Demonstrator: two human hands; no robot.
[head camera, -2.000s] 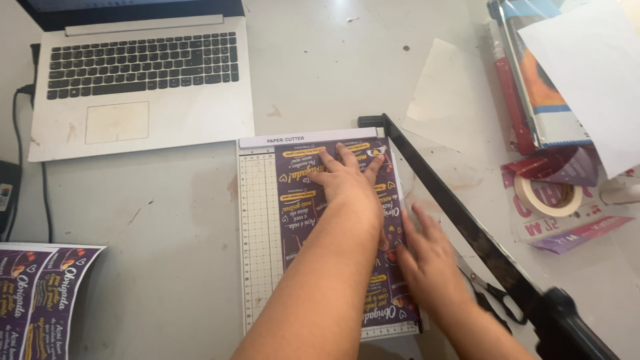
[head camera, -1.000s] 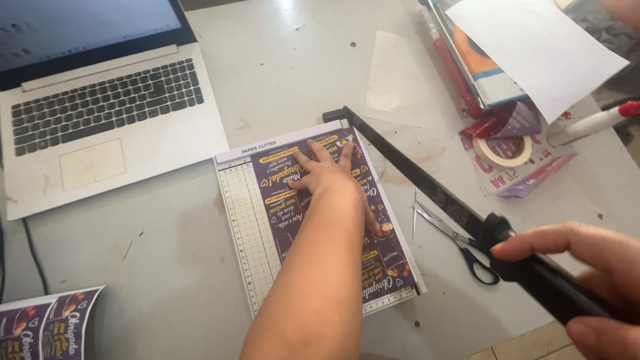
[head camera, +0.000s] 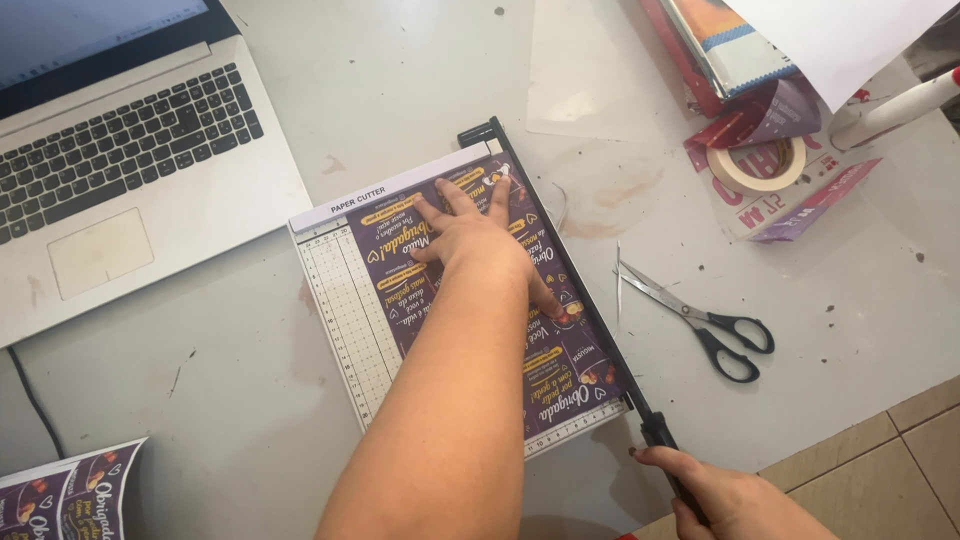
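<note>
A purple printed sheet (head camera: 555, 390) lies on the gridded bed of a paper cutter (head camera: 337, 300). My left hand (head camera: 480, 240) presses flat on the sheet near its upper part, fingers spread. The forearm hides much of the sheet's lower left. My right hand (head camera: 712, 487) is closed around the black handle of the cutter arm (head camera: 559, 255), which lies down along the right edge of the bed, beside the sheet's edge.
Black-handled scissors (head camera: 694, 311) lie right of the cutter, with a thin paper strip (head camera: 619, 289). A laptop (head camera: 120, 172) stands at left, more printed sheets (head camera: 67, 495) at lower left. Masking tape (head camera: 756, 184), plastic packaging (head camera: 817, 202) and a stack of packets (head camera: 731, 49) are at upper right.
My right hand has gone from the sheet's right edge to the cutter handle and brought the arm down against the bed. My left hand has stayed on the sheet. The view has shifted.
</note>
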